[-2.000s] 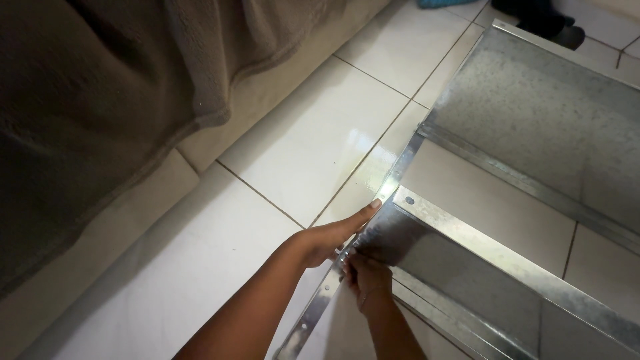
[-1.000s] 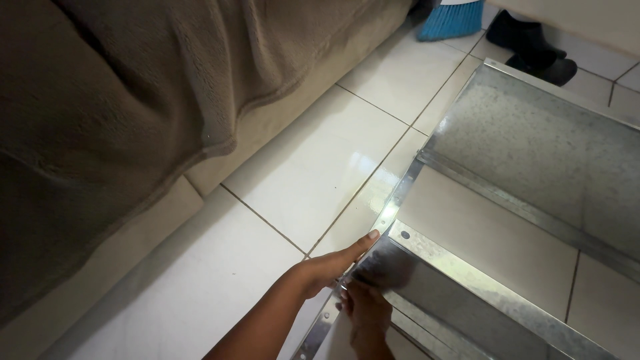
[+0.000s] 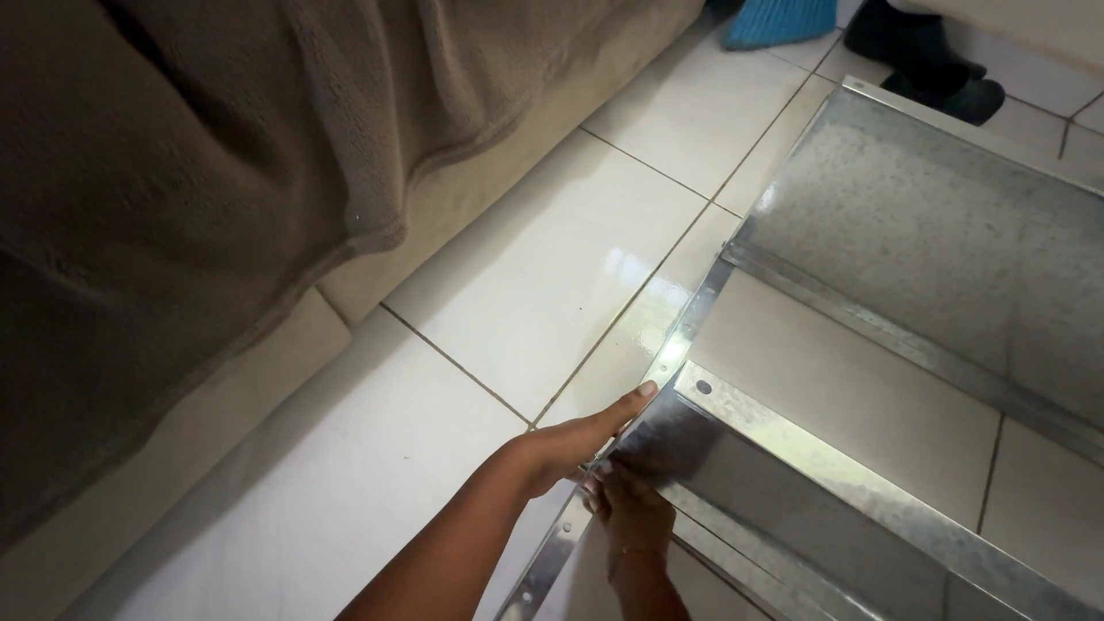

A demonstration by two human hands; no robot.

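My left hand (image 3: pixel 573 444) grips a perforated metal upright (image 3: pixel 677 345), its thumb lying along the outer edge and its other fingers hidden behind. On the inner side, below the corner of a galvanized metal shelf panel (image 3: pixel 776 457), the fingertips of my right hand (image 3: pixel 634 509) are pinched together against the same upright. Whether a small fastener sits between them cannot be told. The panel has a folded rim with a hole near its corner. A second galvanized panel (image 3: pixel 906 198) joins the upright farther up.
A sofa (image 3: pixel 483 207) draped with a brown blanket (image 3: pixel 259 155) stands along the left. White floor tiles (image 3: pixel 552 285) lie between it and the metal frame. A blue broom head (image 3: pixel 780 21) and dark shoes (image 3: pixel 927 60) are at the top right.
The view has shifted, bringing more of the broom and shoes into sight. Both hands stay at the same joint of the upright, with no plain change of grip.
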